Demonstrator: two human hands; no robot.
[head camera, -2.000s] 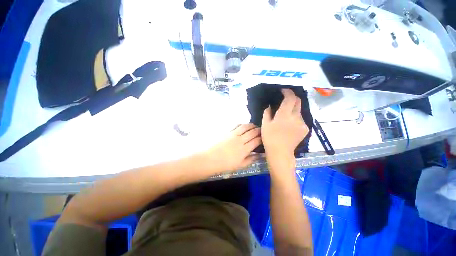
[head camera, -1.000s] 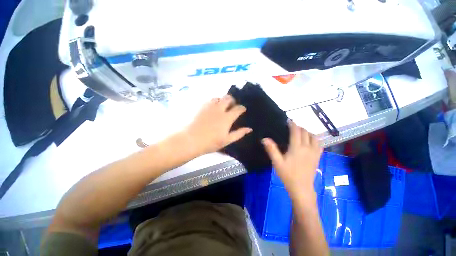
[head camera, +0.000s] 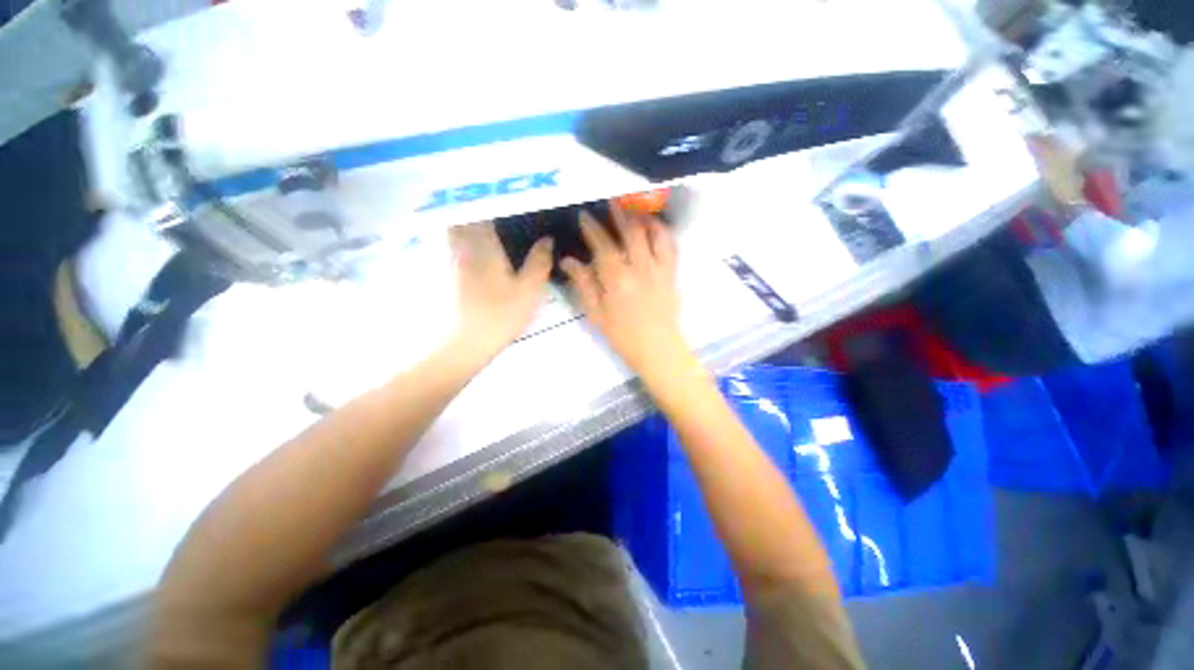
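Black fabric (head camera: 551, 234) lies under the arm of the white sewing machine (head camera: 492, 191), mostly covered by the machine and my hands. My left hand (head camera: 492, 291) is at its left side, fingers on the fabric. My right hand (head camera: 627, 280) is at its right side, fingertips on the fabric's edge beside an orange item (head camera: 643, 202). The fingertips are blurred and partly hidden, so a grip cannot be told. The needle area is left of my hands, blurred.
A slim black tool (head camera: 761, 288) lies right of my hands. A dark strip (head camera: 122, 353) and large black panels (head camera: 36, 262) are at far left. Below the table edge are a blue bin (head camera: 838, 511), a dark piece (head camera: 898, 419) and a red bag (head camera: 962, 363). Another person's sleeve (head camera: 1113, 282) is at right.
Both hands and the black fabric have moved away from the table's front edge to under the machine arm. The view has shifted, so the machine appears further left.
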